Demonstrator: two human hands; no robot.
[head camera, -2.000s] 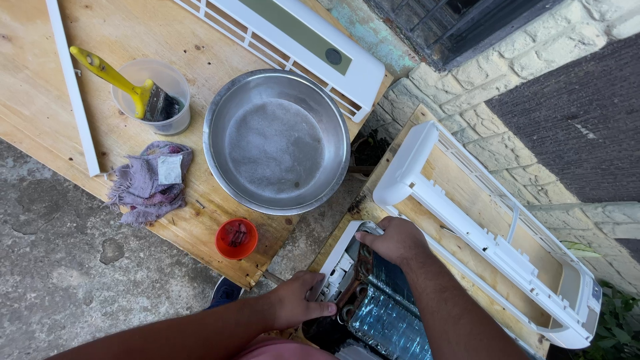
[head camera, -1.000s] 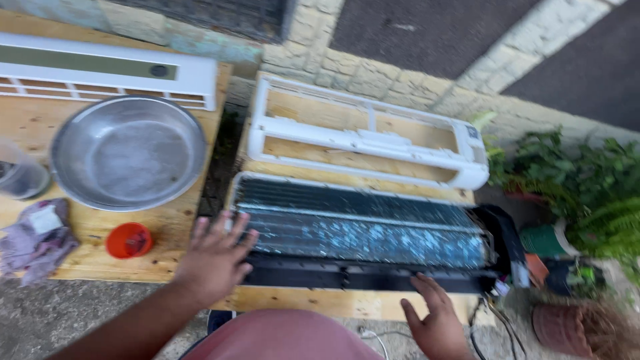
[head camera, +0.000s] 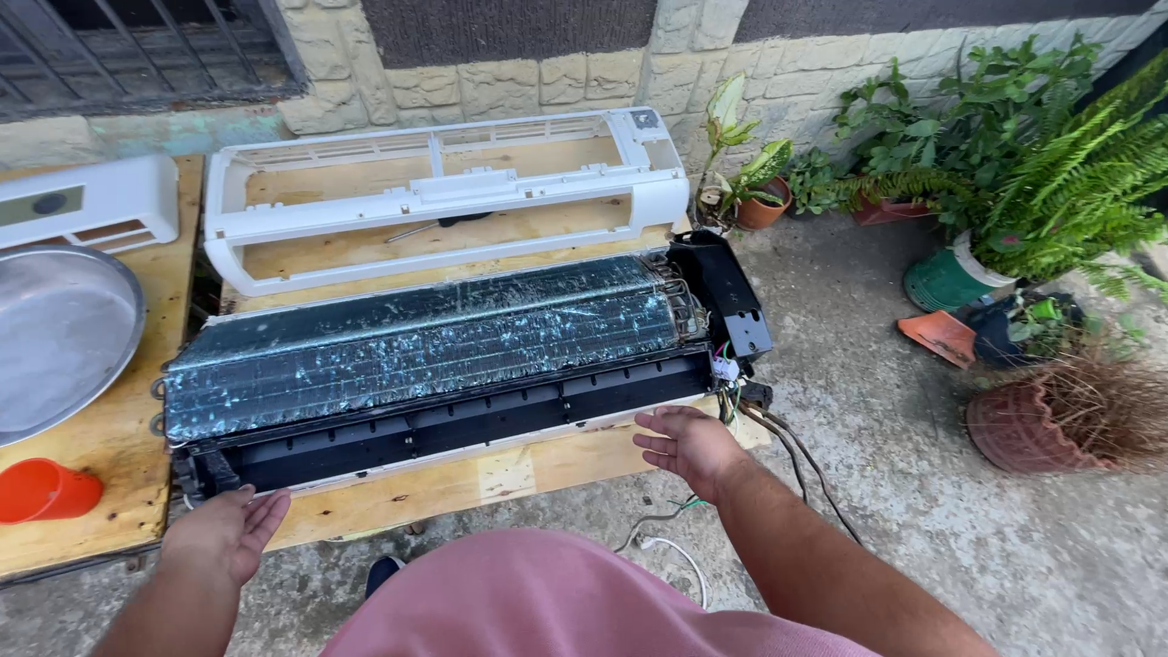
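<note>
The indoor unit of a split air conditioner lies on a wooden table (head camera: 584, 461), its finned coil (head camera: 420, 351) facing up and its black trough (head camera: 474, 424) toward me. My left hand (head camera: 224, 534) is at the unit's near left corner, palm up and fingers apart; whether it touches the edge I cannot tell. Near the right end of the front edge is my right hand (head camera: 689, 447), palm up with loosely curled fingers and nothing in it. Wires and a white connector (head camera: 725, 368) hang at the right end, beside a black end housing (head camera: 725, 292).
Behind the unit lies a white plastic frame (head camera: 447, 196). A metal basin (head camera: 64, 338), an orange cup (head camera: 47, 491) and a white front panel (head camera: 91, 201) sit on the left table. Cables (head camera: 803, 456) trail to the concrete floor at right. Potted plants (head camera: 949, 274) stand beyond them.
The view has swung right since two seconds ago, when both hands were at one end of the unit. My left hand has moved from above its left end to the near left corner.
</note>
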